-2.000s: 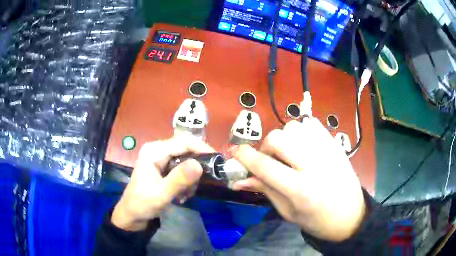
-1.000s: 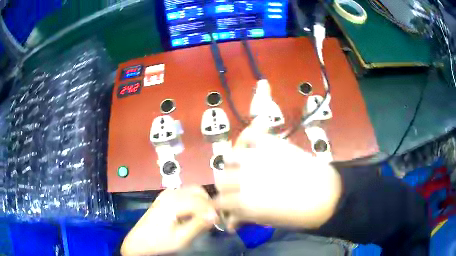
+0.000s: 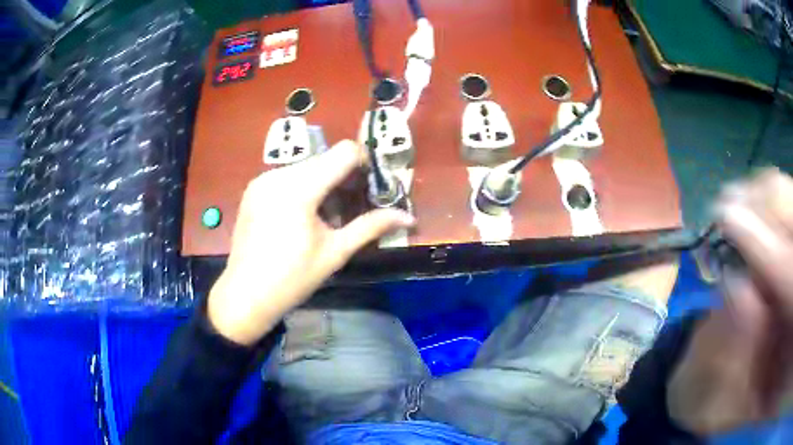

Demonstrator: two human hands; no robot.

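Note:
A short cylindrical unit (image 3: 385,189) with a black lead in its top stands in the second round socket from the left. My left hand (image 3: 291,230) curls around it with thumb and index finger apart; the thumb tip is in front of its base. Contact is unclear. Another unit (image 3: 498,187) with a dark lead stands in the third socket. The rightmost round socket (image 3: 579,197) is empty. My right hand (image 3: 761,243) is blurred at the right edge, beside the test box (image 3: 626,174). Something dark is at its fingertips, too blurred to name.
Off-white AC sockets (image 3: 486,126) form a row behind the round ones. A white connector (image 3: 419,65) hangs over the box. Shiny clear trays (image 3: 96,165) are stacked at left. A green button (image 3: 211,217) and a red-digit meter (image 3: 234,71) are on the box's left side.
My hands were together at the box's front edge. My left hand is now around the unit in the second socket; my right hand has moved to the far right. The view has tilted down.

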